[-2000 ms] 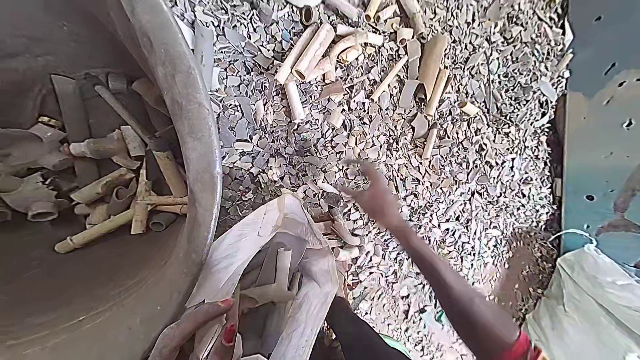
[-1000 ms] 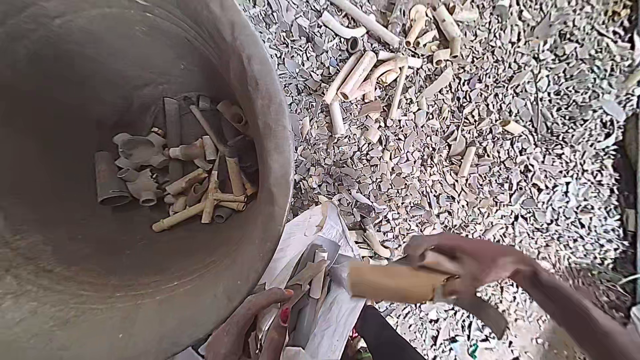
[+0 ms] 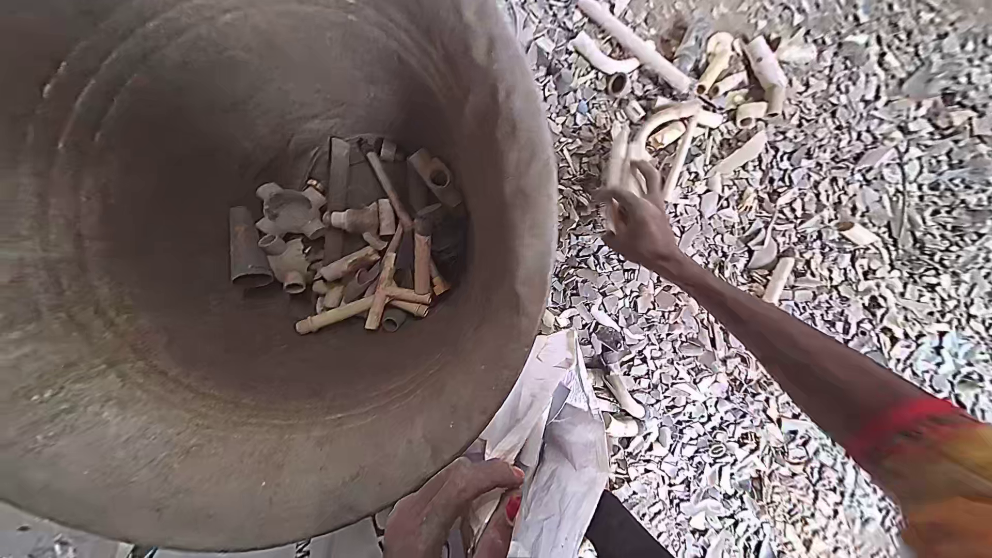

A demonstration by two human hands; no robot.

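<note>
My left hand (image 3: 457,504) grips the rim of a white woven sack (image 3: 562,457) at the bottom centre, beside a large round metal tub. My right hand (image 3: 639,221) reaches over the scrap-covered ground, fingers spread around or just above a pale pipe piece (image 3: 618,159); motion blur hides whether they touch. A curved cream pipe (image 3: 659,124) and a thin pipe (image 3: 682,155) lie beside the fingers. Inside the tub sit pipe offcuts and fittings, among them a grey pipe piece (image 3: 249,248), a multi-way fitting (image 3: 291,211) and a thin cream pipe (image 3: 333,316).
The large tub (image 3: 535,178) fills the left side. Broken plastic flakes (image 3: 852,310) cover the ground at right. More pipe pieces lie at top right, including a long pale pipe (image 3: 635,46). A short pipe piece (image 3: 779,279) lies above my right forearm.
My right hand was at the sack's mouth with a wide tan pipe piece one second ago; it has moved up to the scattered pipes without that piece. My left hand still grips the sack.
</note>
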